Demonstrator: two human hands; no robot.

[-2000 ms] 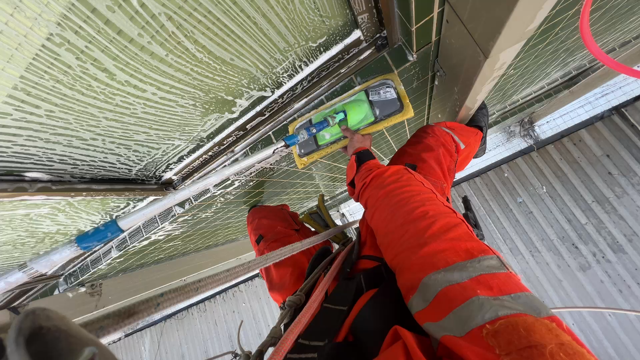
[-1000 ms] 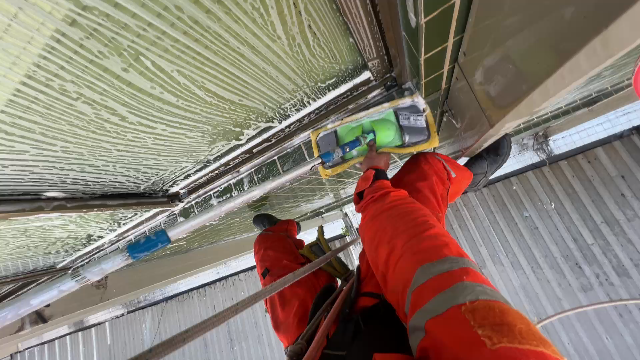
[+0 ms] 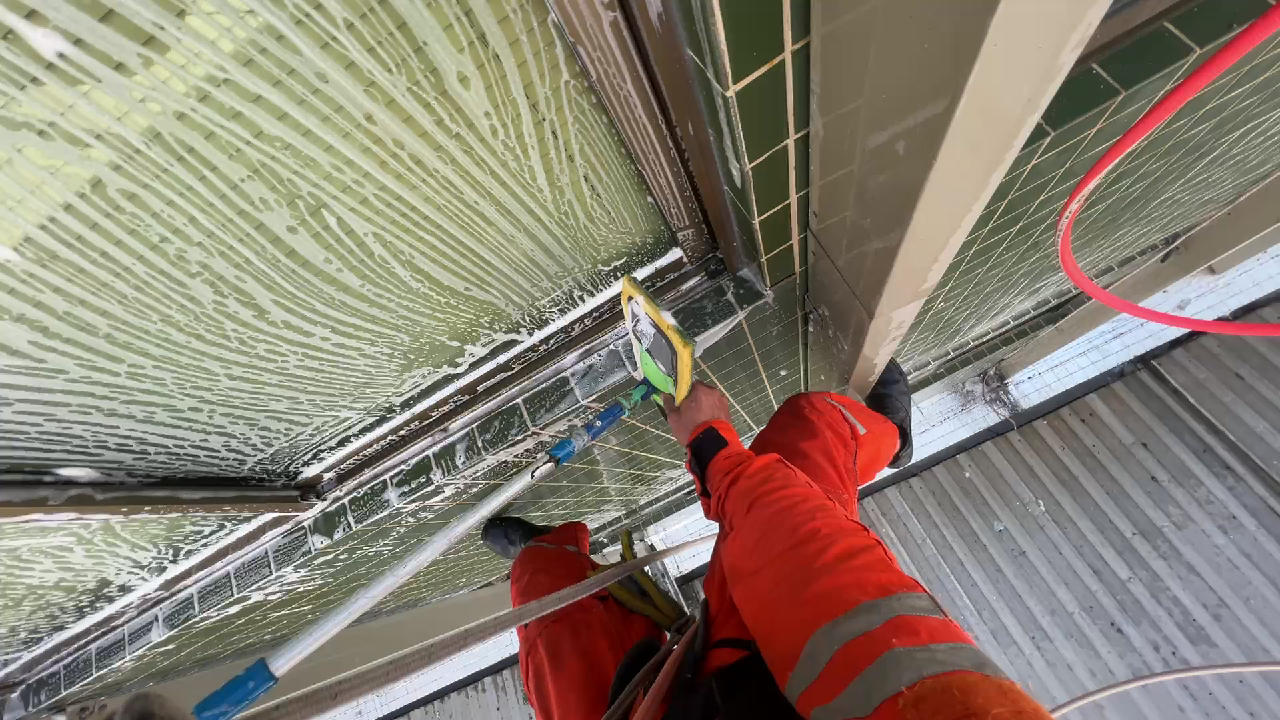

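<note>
My right hand (image 3: 697, 410), in an orange sleeve, grips the lower end of a flat cleaning pad head (image 3: 660, 345) with a yellow edge and a green and grey back. This head is tilted on edge beside the sill. A silver telescopic pole (image 3: 410, 565) with blue fittings runs from it to the lower left. Streaky suds cover the window pane (image 3: 330, 230). At the bottom left edge a dark, blurred shape is partly cut off; whether it is my left hand cannot be told.
A beige column (image 3: 900, 170) rises beside the green tiled wall (image 3: 765, 130). A red hose (image 3: 1075, 240) loops at right. Rope (image 3: 500, 625) crosses before my legs. Below lies a corrugated metal roof (image 3: 1090, 530); my boots (image 3: 890, 410) rest near the wall's foot.
The pad head has turned from lying broad side up to standing on edge, with my right hand still at it. The pole's angle has become steeper. The view has shifted.
</note>
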